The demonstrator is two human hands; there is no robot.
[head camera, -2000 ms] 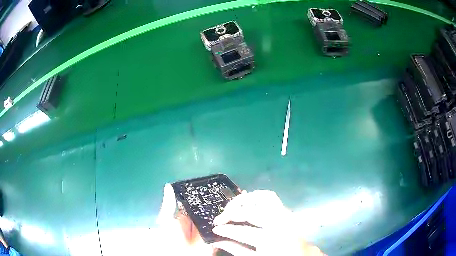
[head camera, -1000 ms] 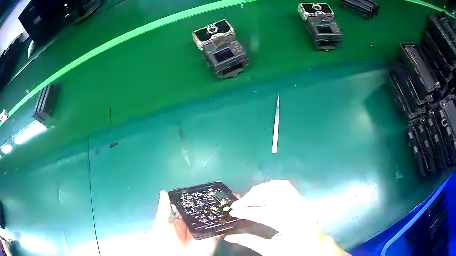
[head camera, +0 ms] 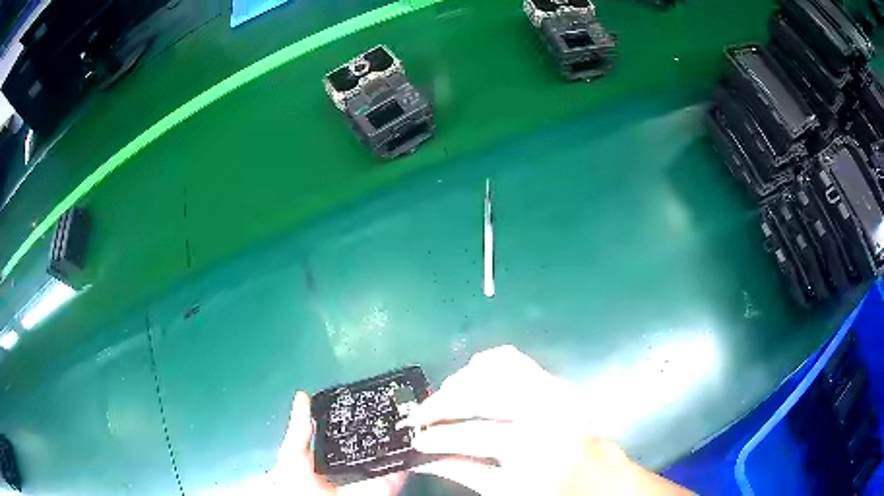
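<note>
A front housing with a circuit board [head camera: 363, 426] is held at the bottom centre, its dark board with white print facing up. My left hand [head camera: 296, 455], washed out by glare and partly cut off by the lower edge, grips it from the left and below. My right hand [head camera: 504, 417], also very bright, is at its right side with fingertips on the board's right part. Whether the right fingers hold a small part cannot be told. Tweezers [head camera: 489, 242] lie alone on the bench beyond the hands.
Two opened cameras [head camera: 383, 107] [head camera: 574, 41] lie on the darker green strip. Stacked covers [head camera: 775, 97] stand at the right, above a blue plastic bin [head camera: 775, 450]. Dark block parts [head camera: 69, 244] lie at the left near the light green rail [head camera: 199, 101]. Dark equipment is at upper left.
The view has shifted, so bench items appear further left. The housing has turned a little in my left hand. My right fingers remain at the board's right part.
</note>
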